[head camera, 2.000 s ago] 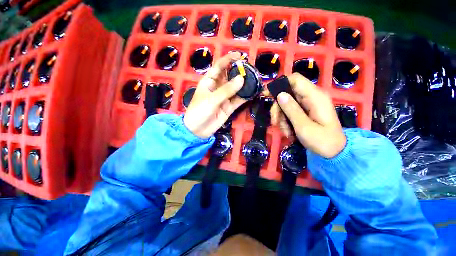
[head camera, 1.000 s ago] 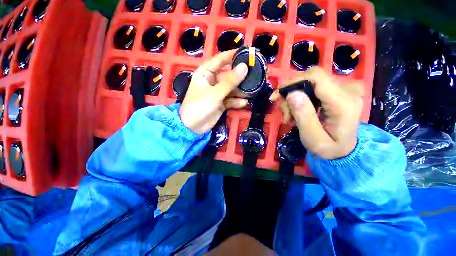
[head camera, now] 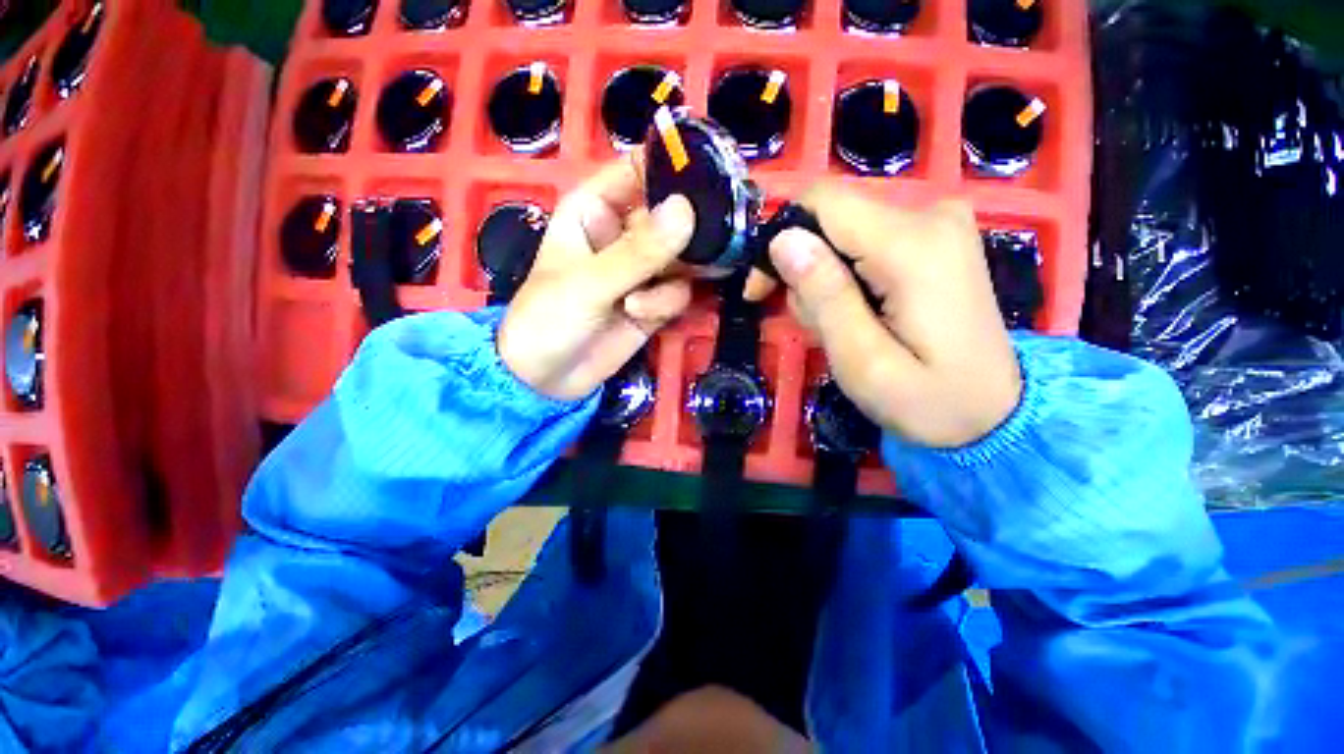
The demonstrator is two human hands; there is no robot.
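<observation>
My left hand (head camera: 597,280) holds a round black watch head (head camera: 700,192) with an orange pull tab (head camera: 672,140), tilted so its metallic rim faces right. My right hand (head camera: 899,302) pinches a black watch strap (head camera: 789,228) against the right side of the rim; fingertips hide the joint. Below, the foam tray (head camera: 302,361) is red-coral, with watch heads in its pockets. Strapped watches (head camera: 730,401) lie in the near row, their black straps hanging over the near edge.
Stacked foam trays (head camera: 162,295) with watch heads stand at the left. A shiny clear bag of straps (head camera: 1231,295) lies right of the tray. A black strap (head camera: 373,258) lies beside a watch head in the tray's left part.
The strap in my right hand has come from apart to the watch head's right side. My left hand has tilted the head. The view has shifted, so the trays appear lower-left to upper-left.
</observation>
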